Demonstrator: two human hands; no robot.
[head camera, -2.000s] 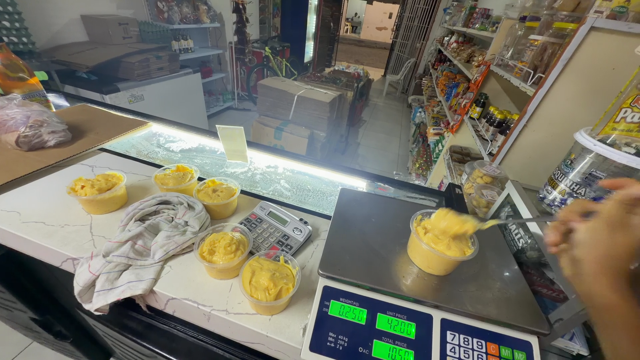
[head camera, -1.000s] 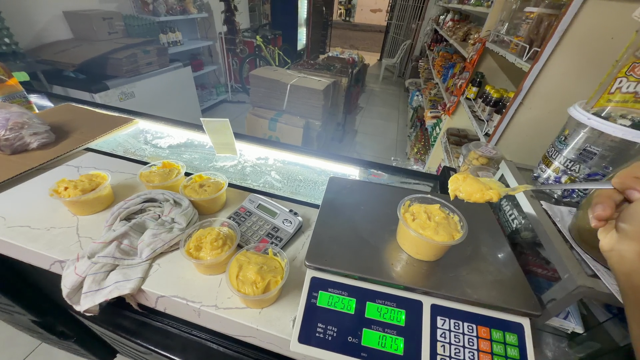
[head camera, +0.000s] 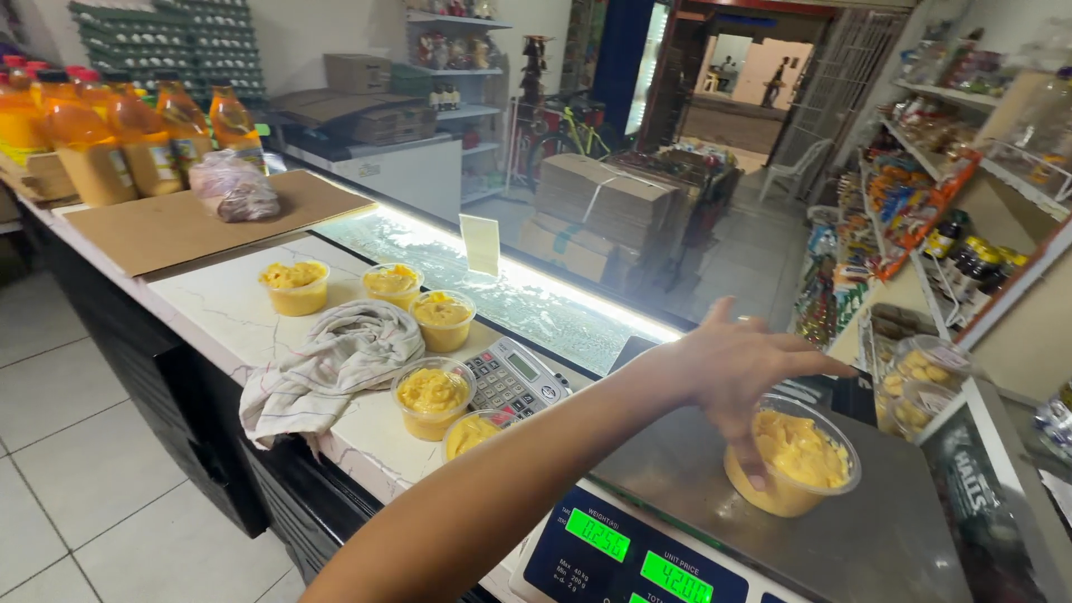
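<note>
A clear plastic tub of yellow creamy food (head camera: 791, 456) sits on the steel platform of a digital scale (head camera: 670, 477). My left hand (head camera: 741, 377) reaches over from the lower left, fingers spread above the platform and thumb at the tub's near left side. My right hand is out of view. Left of the scale, several similar filled tubs (head camera: 295, 289) stand on the white counter around a crumpled striped cloth (head camera: 343, 360). A grey calculator (head camera: 512, 377) lies between the cloth side and the scale. My forearm partly covers the tub nearest the scale.
Beyond the counter's worktop runs a lit glass display top (head camera: 502, 310) with a small upright card (head camera: 480, 244). Brown cardboard (head camera: 167, 234) carries a wrapped plastic bag (head camera: 233, 186), beside bottles of orange liquid (head camera: 167, 117). A framed panel (head camera: 976, 494) and lidded tubs stand right of the scale.
My left hand has come in over the scale to the tub. My right hand, holding a loaded spoon over the scale's right side one second ago, has left the view. The view has swung left.
</note>
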